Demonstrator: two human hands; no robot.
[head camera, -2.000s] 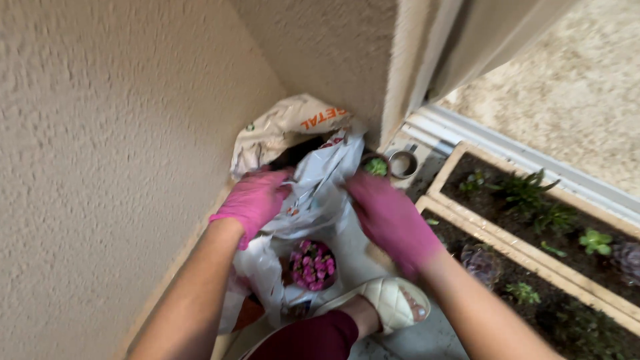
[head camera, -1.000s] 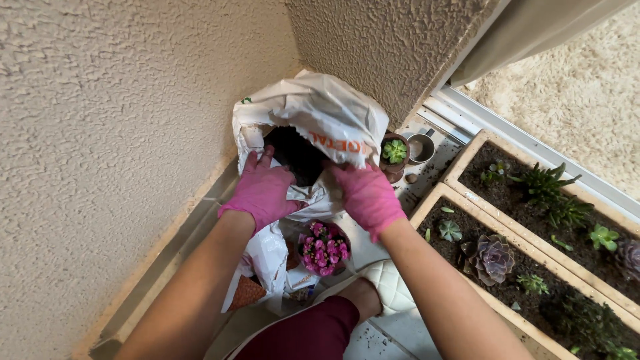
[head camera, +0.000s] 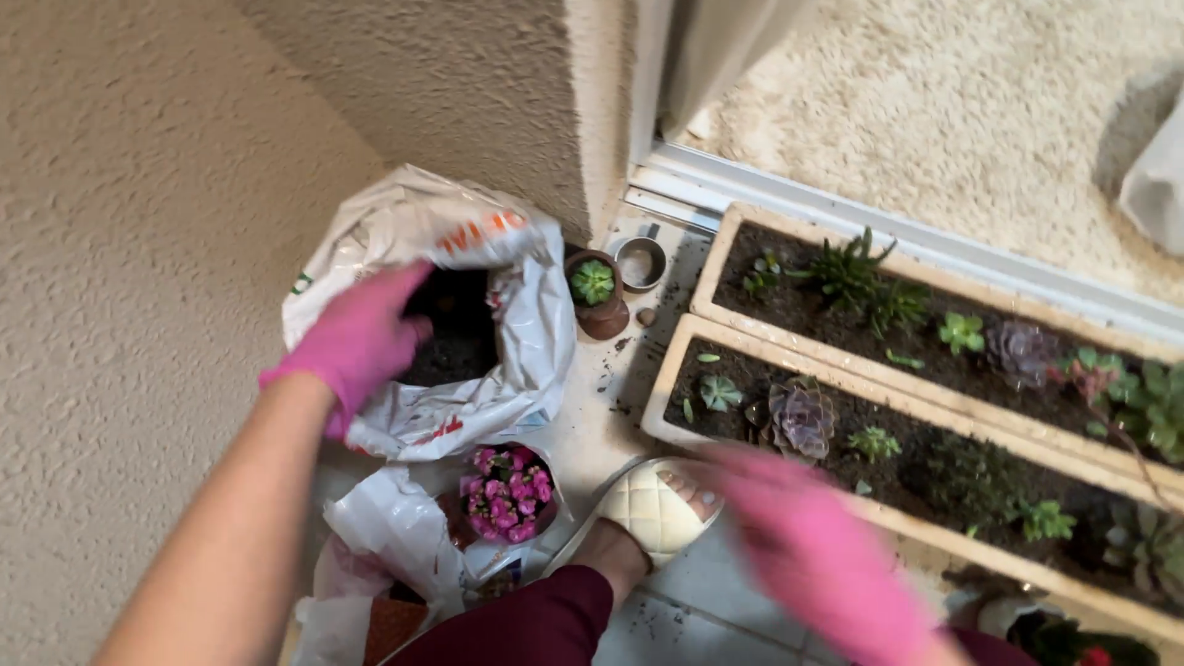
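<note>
My left hand (head camera: 361, 333), in a pink glove, is over the left side of the opening of a white plastic bag (head camera: 532, 324) of dark soil (head camera: 455, 351); whether it touches the bag's edge is unclear. The bag stands open in the wall corner. My right hand (head camera: 805, 536), gloved in pink and blurred by motion, is above the tiled floor beside the front planter, with no object visible in it. Pink flowers in a pot (head camera: 509, 495) stand just below the bag. A small terracotta pot (head camera: 603, 319) with a green succulent is at the bag's right.
Two long planters (head camera: 680, 370) (head camera: 717, 254) of succulents lie along the door track (head camera: 684, 171). A metal cup (head camera: 640, 264) sits beside the small pot. Another plastic bag (head camera: 398, 518) is at lower left. My sandaled foot (head camera: 652, 509) is between the flowers and planter.
Both hands were at the bag's opening one second ago. My right hand has left it and moved right toward the planters. The bag's mouth is now wider, with more soil showing.
</note>
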